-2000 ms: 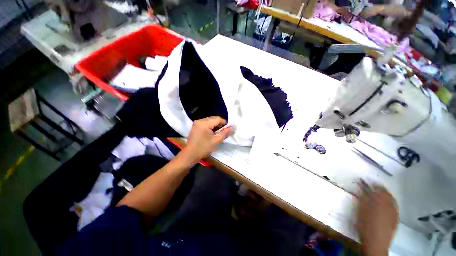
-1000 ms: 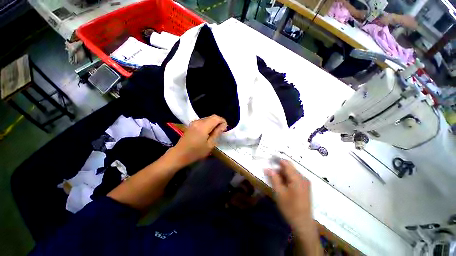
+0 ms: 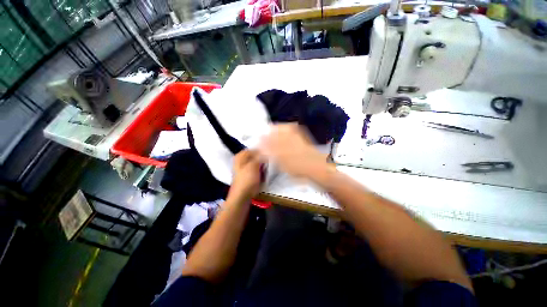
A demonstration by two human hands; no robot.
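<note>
A garment piece of white panels (image 3: 209, 133) and black cloth (image 3: 312, 113) lies over the table's left end, with black cloth hanging off the edge. My left hand (image 3: 247, 171) is closed on the white cloth at the table's front edge. My right hand (image 3: 288, 150) is blurred and lies over the white cloth just right of my left hand; whether it grips the cloth cannot be told. Thread snips (image 3: 489, 166) lie on the table at the right. Tweezers (image 3: 460, 129) lie behind them.
The sewing machine head (image 3: 420, 54) stands at the right, with black scissors (image 3: 506, 107) near its arm. Dark thread (image 3: 381, 140) lies below the needle. A red basket (image 3: 135, 144) is left of the table. A stool (image 3: 77, 214) stands at the lower left.
My right hand has moved left onto the white cloth beside my left hand. The cloth's black opening looks narrower. The view has turned, and the snips now show on the table.
</note>
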